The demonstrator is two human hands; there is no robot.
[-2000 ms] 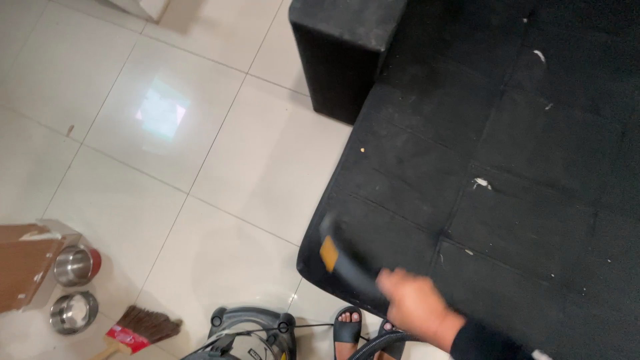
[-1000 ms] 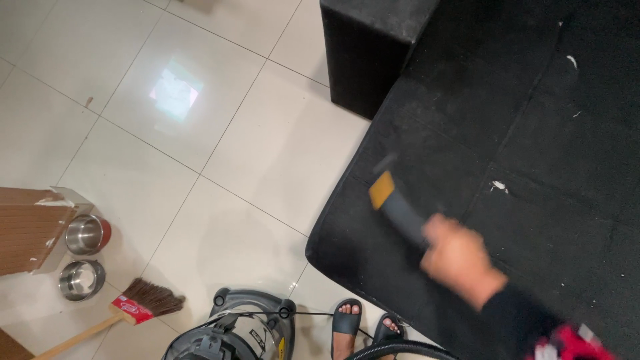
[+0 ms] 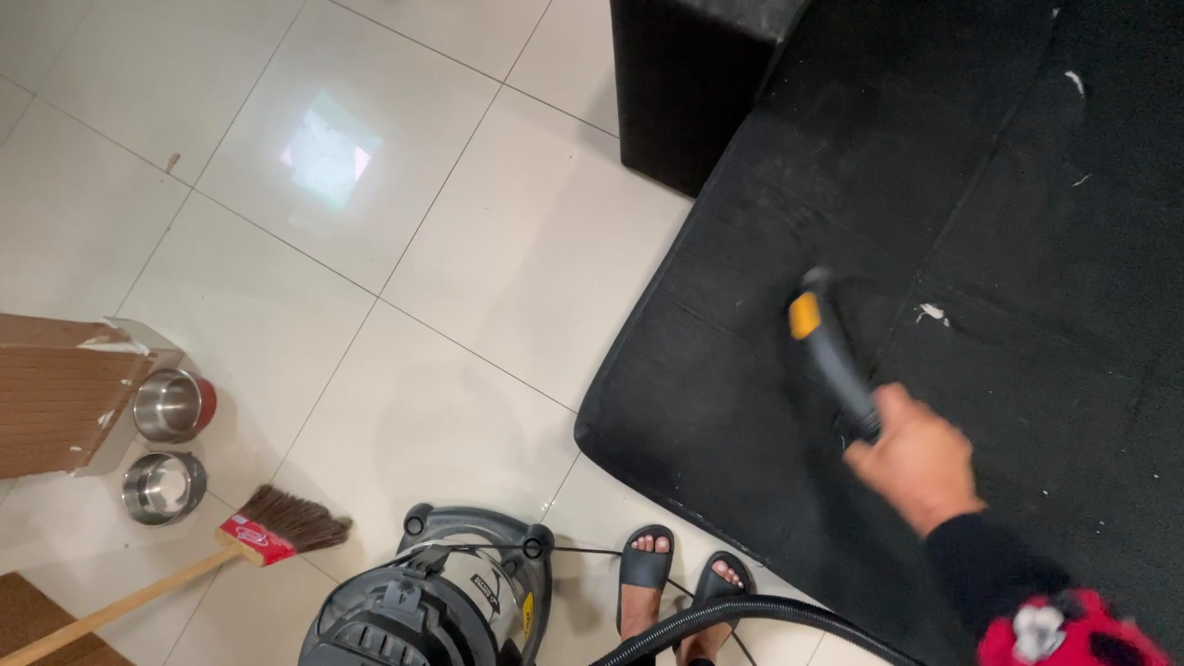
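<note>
My right hand (image 3: 920,458) is closed around the dark handle of a vacuum cleaner nozzle (image 3: 837,361) with a yellow part near its tip. The nozzle is over the black upholstered sofa seat (image 3: 740,388), left of a white scrap (image 3: 932,314); whether it touches the fabric is unclear. More small white bits lie on the seat. A canister vacuum cleaner (image 3: 416,610) stands on the floor at the bottom, and its black corrugated hose (image 3: 777,606) runs toward the seat's lower edge. My left hand is out of view.
A sofa armrest (image 3: 684,92) rises at the top. My feet in black slide sandals (image 3: 645,564) are beside the seat. On the tiled floor at left are a wooden-handled broom (image 3: 287,527), two metal bowls (image 3: 174,405) and a worn brown box-like piece (image 3: 65,393). A thin cable crosses near the sandals.
My right hand has moved the nozzle from near the seat's left edge inward over the seat, closer to the white scrap. The view has shifted somewhat.
</note>
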